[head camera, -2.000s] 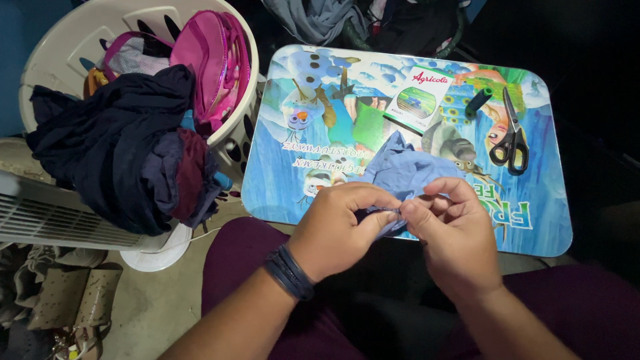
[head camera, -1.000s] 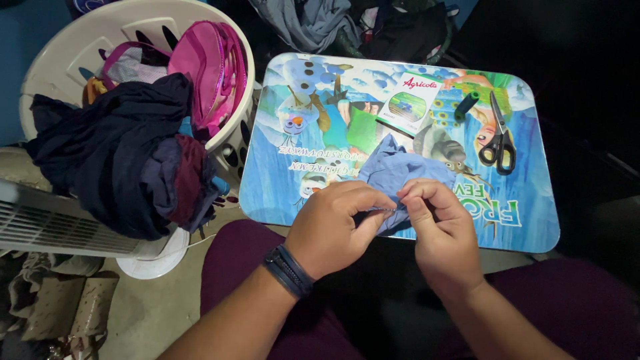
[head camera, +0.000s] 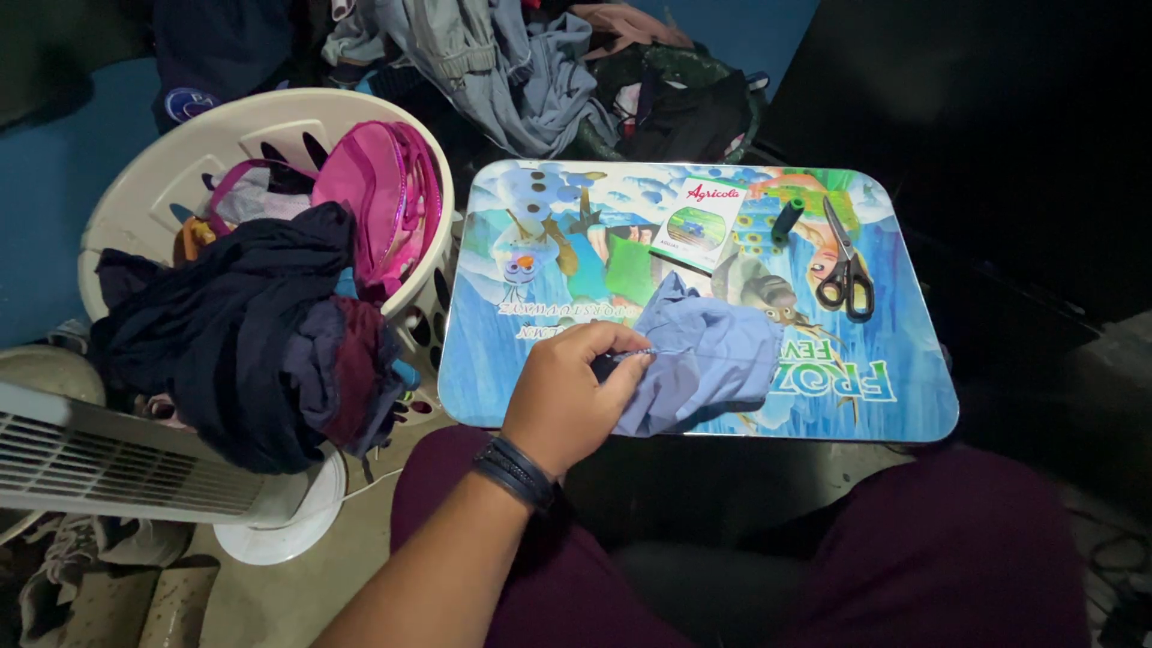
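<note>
My left hand (head camera: 576, 387), with dark bands around its wrist, pinches the edge of a crumpled blue cloth (head camera: 711, 351) between thumb and fingers. The cloth lies over the front of a picture-printed lap table (head camera: 522, 396). My right hand is out of view. Behind the cloth lies a white and green needle packet (head camera: 697, 225). A spool of dark green thread (head camera: 788, 220) is to the right of the packet. Farther right, scissors with black handles (head camera: 844, 279) lie with their points toward the back. Whether a needle is in the cloth cannot be told.
A cream laundry basket (head camera: 117, 207) with dark clothes (head camera: 234, 306) and a pink bag (head camera: 369, 198) stands at the left. In front of it is a tower fan (head camera: 135, 459) on a round white base. More clothes (head camera: 531, 81) are heaped behind the table. Shoes (head camera: 135, 540) lie at the lower left.
My right hand, earlier at the cloth beside my left hand, has left the view. My left hand still holds the cloth, more of which now shows. The view has shifted.
</note>
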